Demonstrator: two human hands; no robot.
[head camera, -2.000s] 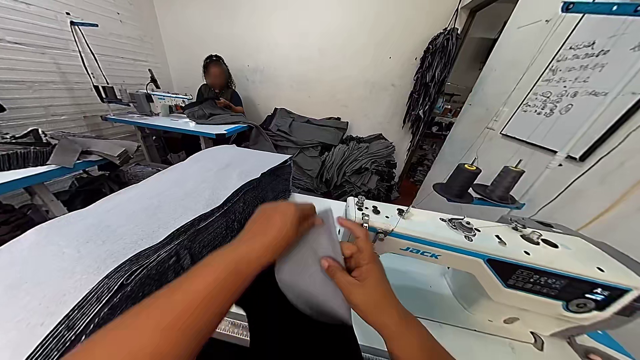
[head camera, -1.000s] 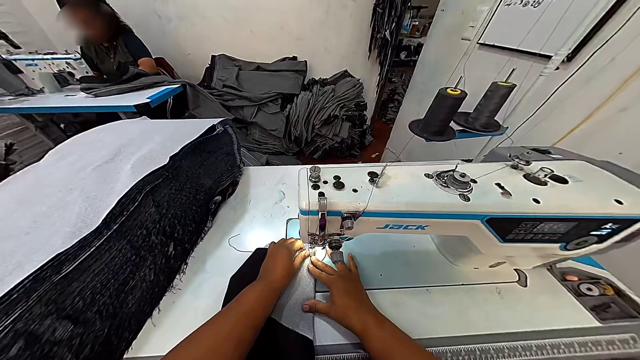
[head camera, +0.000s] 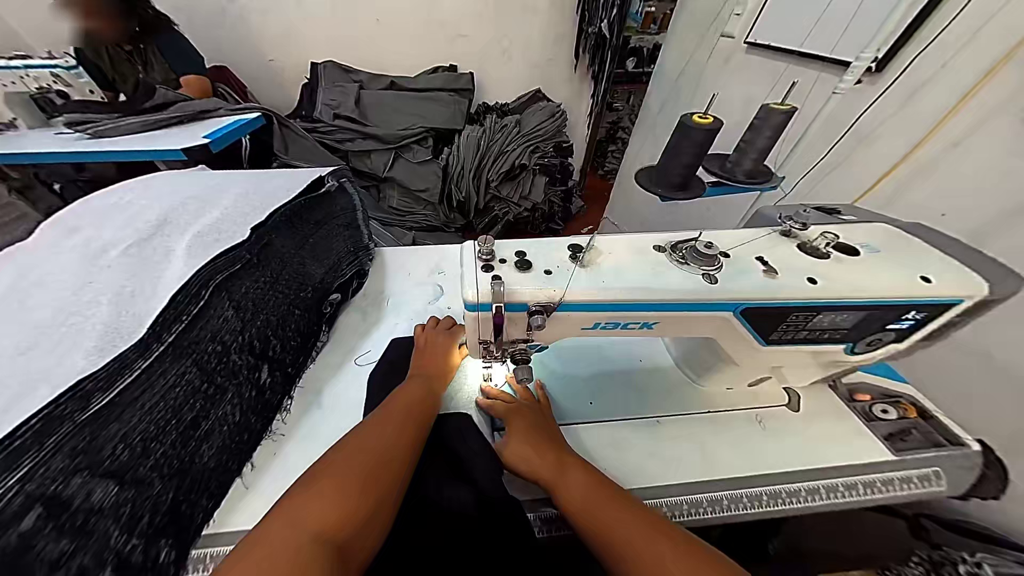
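Note:
A white Jack sewing machine (head camera: 608, 320) stands on the table, its lamp lighting the needle area. A dark fabric piece with a grey side (head camera: 460, 392) lies under the needle area and hangs over the table's front edge. My left hand (head camera: 436, 352) rests on the fabric just left of the presser foot (head camera: 488, 374), fingers pointing away from me. My right hand (head camera: 528, 428) lies flat on the fabric's right edge, its fingertips close to the foot. Whether either hand pinches the cloth cannot be seen. The needle tip is too small to make out.
A tall stack of cut dark denim (head camera: 304, 272) with a pale top layer covers the left side. Behind are piles of grey garments (head camera: 384, 120) and a person (head camera: 140, 56) at another table. Black thread cones (head camera: 688, 152) stand behind the machine. A ruler strip (head camera: 800, 494) runs along the front edge.
Two seconds ago both hands held the grey piece up in front of the machine; now it lies under the needle area with the hands on it. The view has tilted down and come closer.

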